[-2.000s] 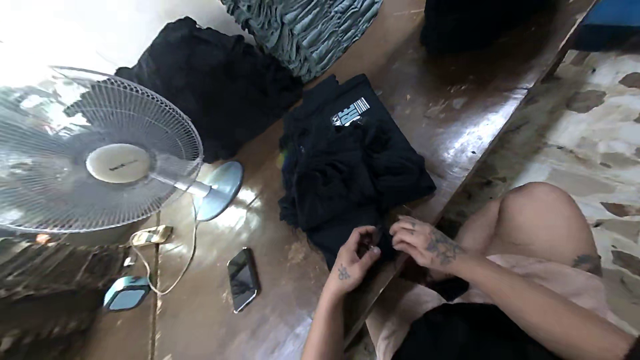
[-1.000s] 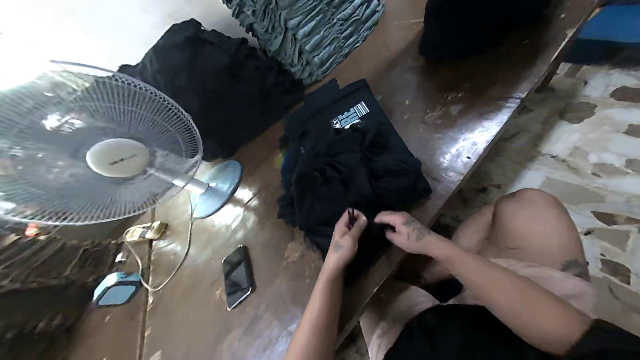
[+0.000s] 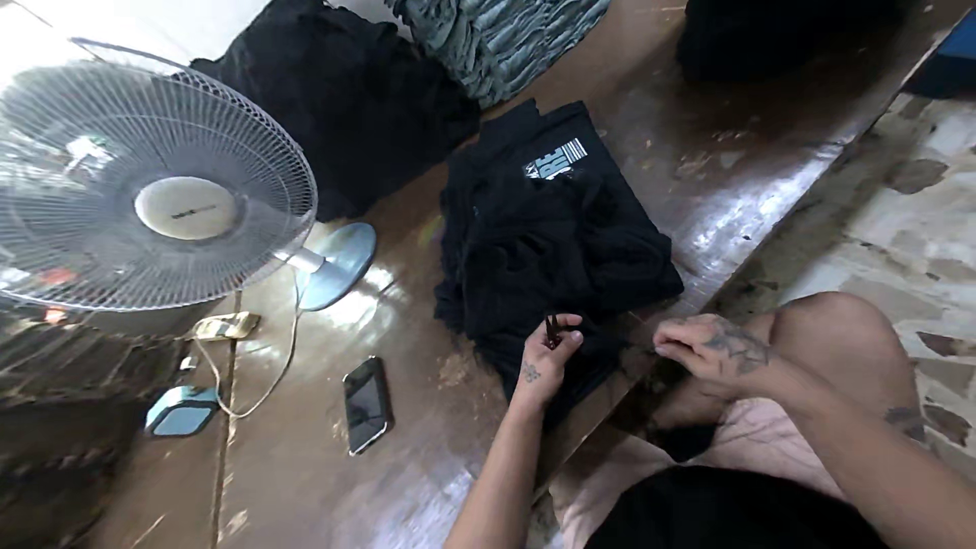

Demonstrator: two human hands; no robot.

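Several black garments (image 3: 564,236), the top one with a white and blue-grey print, lie in a pile on the brown table. My left hand (image 3: 550,347) is shut on small dark thread snips (image 3: 553,329), their points up, over the near edge of the pile. Black cloth hangs beneath that hand towards the table edge. Off the pile to the right is my right hand (image 3: 709,347), above the table edge, its fingers curled together; whether something thin is between them cannot be told.
A standing fan (image 3: 187,206) is at the left, a smartphone (image 3: 366,406) and a small blue box-like device (image 3: 181,412) near it, with a cable. Black cloth (image 3: 351,99), grey-green ruffled fabric (image 3: 511,38) and another dark heap (image 3: 770,38) lie farther back.
My right hand has moved right, away from the cloth and my left hand; the two were close together at the garment's near edge. The snips now show plainly in my left hand.
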